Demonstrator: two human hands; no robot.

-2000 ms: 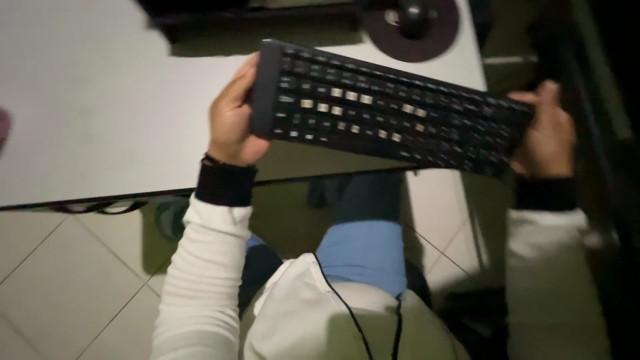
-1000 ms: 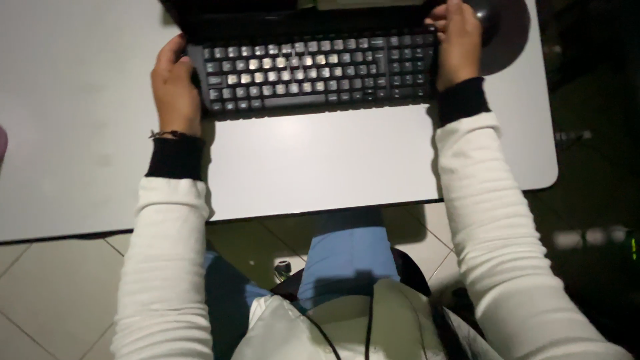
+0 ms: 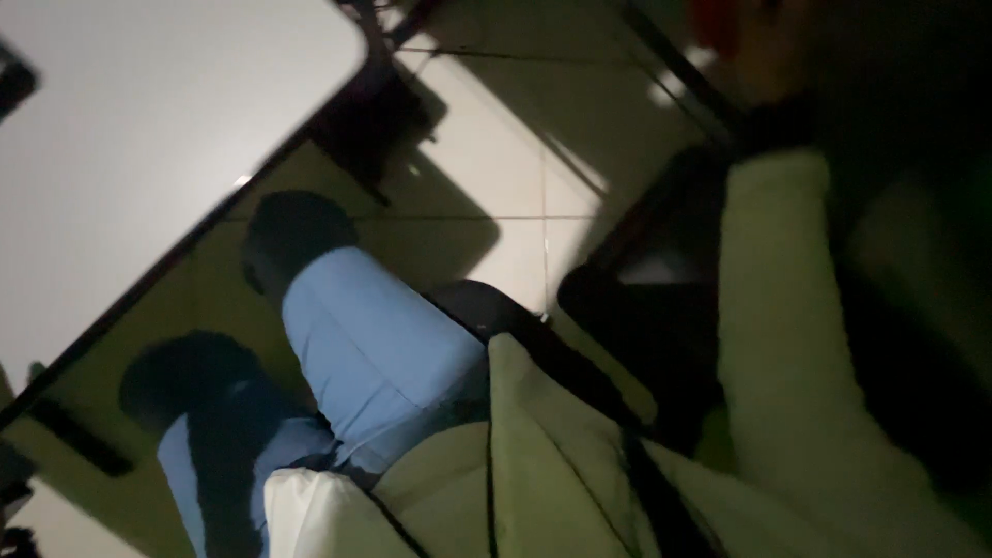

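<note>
My right hand (image 3: 775, 58) is in deep shadow at the top right, beyond the dark cuff of a light sleeve. Beside its fingers shows a small red thing (image 3: 714, 25), too dark and blurred to name; whether the hand grips it I cannot tell. My left hand is out of view. A corner of a dark object (image 3: 14, 77) lies on the white desk (image 3: 178, 101) at the far left edge. The keyboard cannot be made out.
The desk's dark edge runs diagonally across the left. Below it are my legs in blue trousers and a tiled floor (image 3: 504, 248). A dark piece of furniture (image 3: 659, 310), perhaps a chair, stands right of my legs, near my right arm.
The view has swung strongly to the right. Both hands were at the black keyboard's ends; it was held up, then down on the desk. My right hand is now away from the desk.
</note>
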